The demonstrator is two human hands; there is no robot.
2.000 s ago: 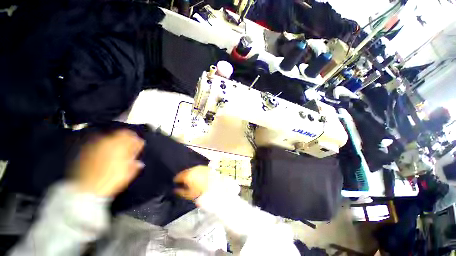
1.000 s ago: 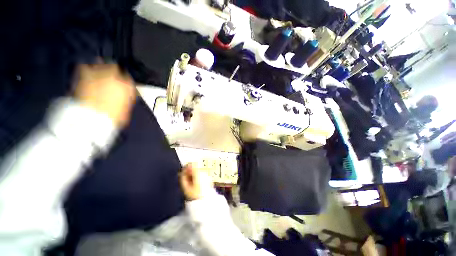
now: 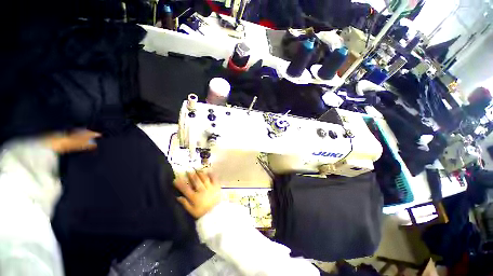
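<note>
A large black garment [image 3: 116, 186] lies spread left of the sewing machine and hangs toward my lap. My left hand [image 3: 73, 141] rests on its upper left part, fingers pointing right; whether it grips cloth is unclear. My right hand [image 3: 199, 192] lies with fingers spread at the garment's right edge, just below the needle area. The cream-white JUKI machine head [image 3: 254, 132] runs from there to the right. The presser foot and needle are too small to make out clearly.
A stack of dark cut pieces [image 3: 328, 215] sits right of the bed under the motor end. A crumpled black heap [image 3: 59, 81] lies behind left. A pinkish-white spool [image 3: 219, 90], dark blue cones [image 3: 301, 58] and a teal tray [image 3: 402, 186] stand beyond.
My left hand has moved left and down across the cloth. My right hand has come up beside the needle area and spread its fingers. The garment lies more spread out than two seconds ago.
</note>
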